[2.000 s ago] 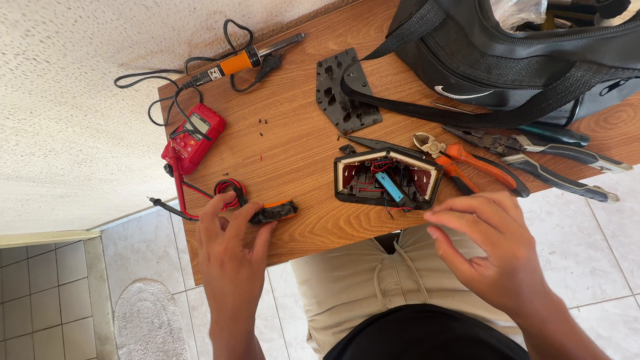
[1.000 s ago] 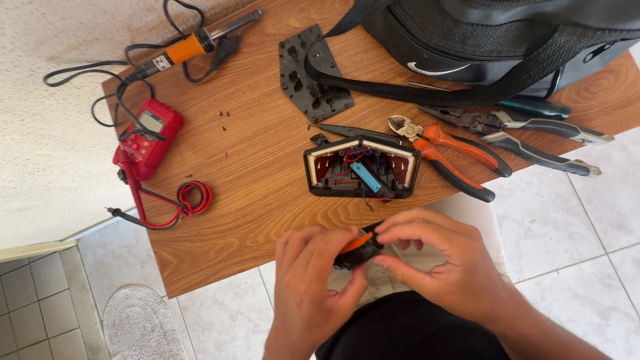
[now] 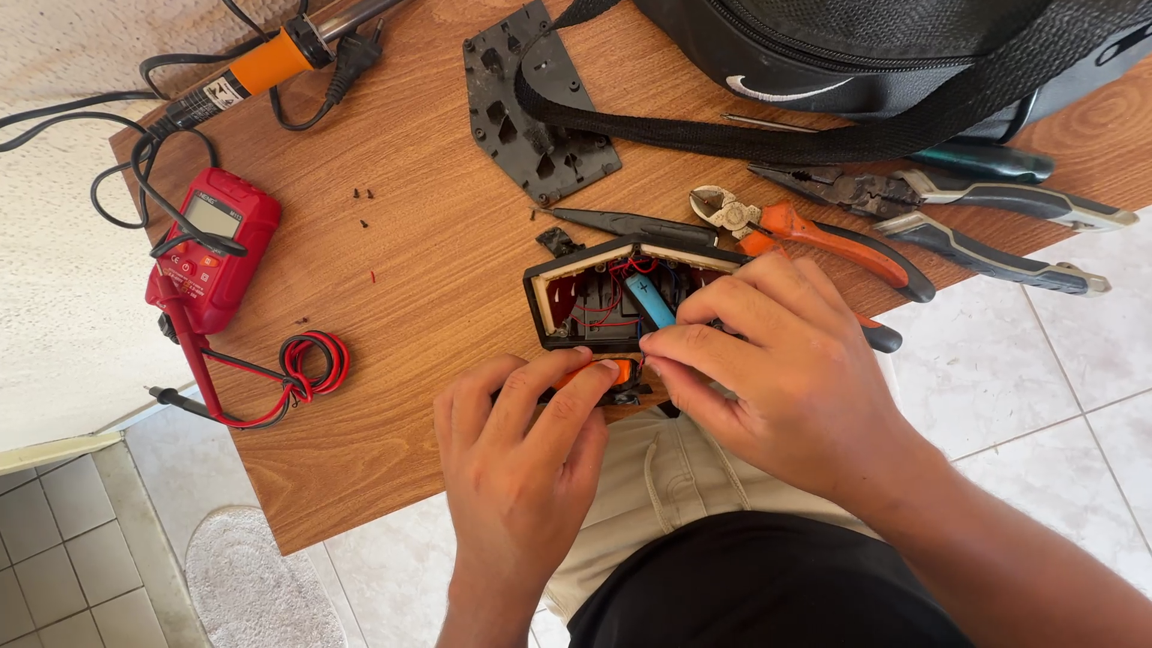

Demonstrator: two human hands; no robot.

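Note:
A black housing with a pale rim lies open near the table's front edge, a blue cylindrical battery cell and thin red and blue wires inside. Just below it, at the table edge, is a small black part with an orange piece. The fingers of my left hand press on this orange and black part. Thumb and forefinger of my right hand pinch together at the housing's lower rim, around what seems to be a thin wire end. My right hand covers the housing's right side.
To the left lie a red multimeter, its coiled leads and a soldering iron. Behind are a black plastic plate, a black bag and tiny screws. Orange-handled cutters and grey-handled pliers lie right.
Both hands have moved from over my lap to the front of the housing. The orange and black part, held between both hands a second ago, is now beside the housing under my left fingers.

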